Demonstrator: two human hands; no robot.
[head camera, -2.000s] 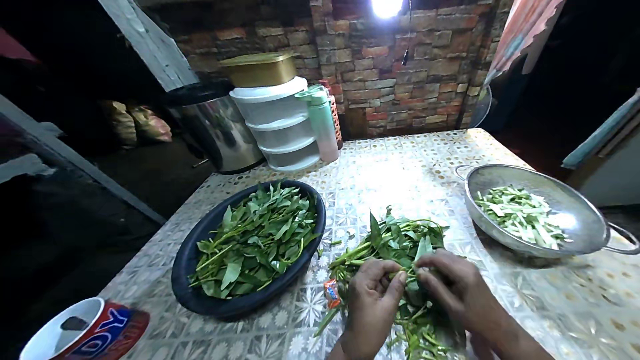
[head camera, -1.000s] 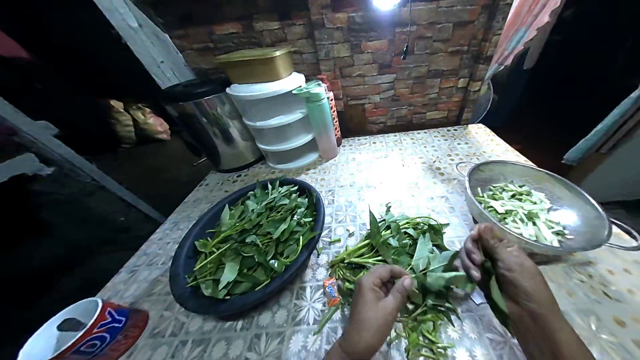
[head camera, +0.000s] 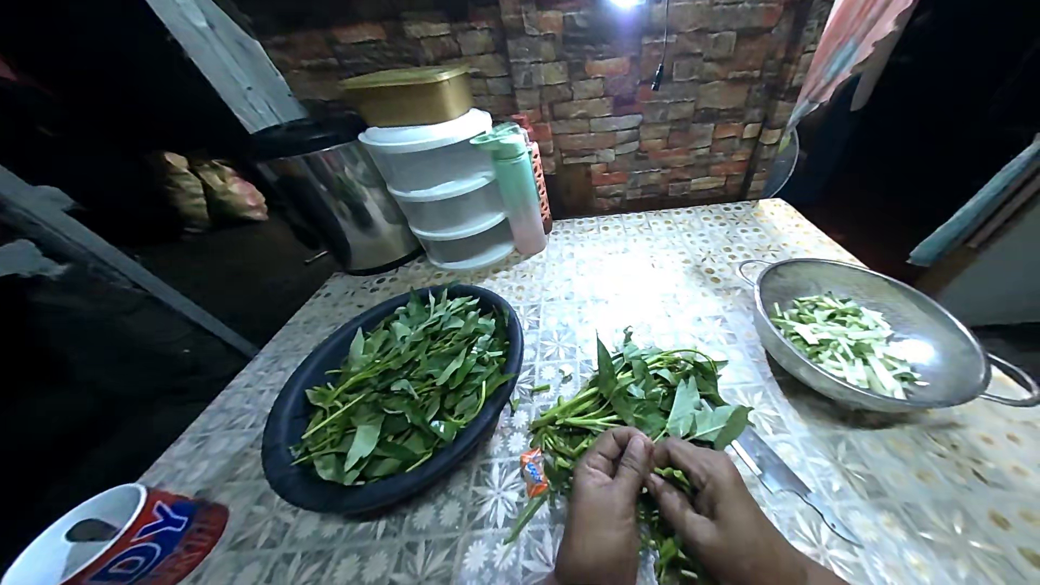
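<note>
My left hand and my right hand meet over a pile of leafy green stems on the table. Fingers of both hands are pinched on a green stem, mostly hidden by them. A knife lies just right of the pile, partly under leaves. Beside my left hand is a small orange wrapped packet. To the left, a dark oval basin holds more leafy stems. At the right, a metal colander with handles contains cut pale-green vegetable pieces.
A red and white can stands at the near left corner. Along the back left are a metal bin with a black lid, stacked round clear containers with a gold box on top, and a green-pink bottle. A brick-patterned wall rises behind.
My right hand, apart on the right with a leaf one second ago, has come back left against my left hand. The knife beside the pile now shows more.
</note>
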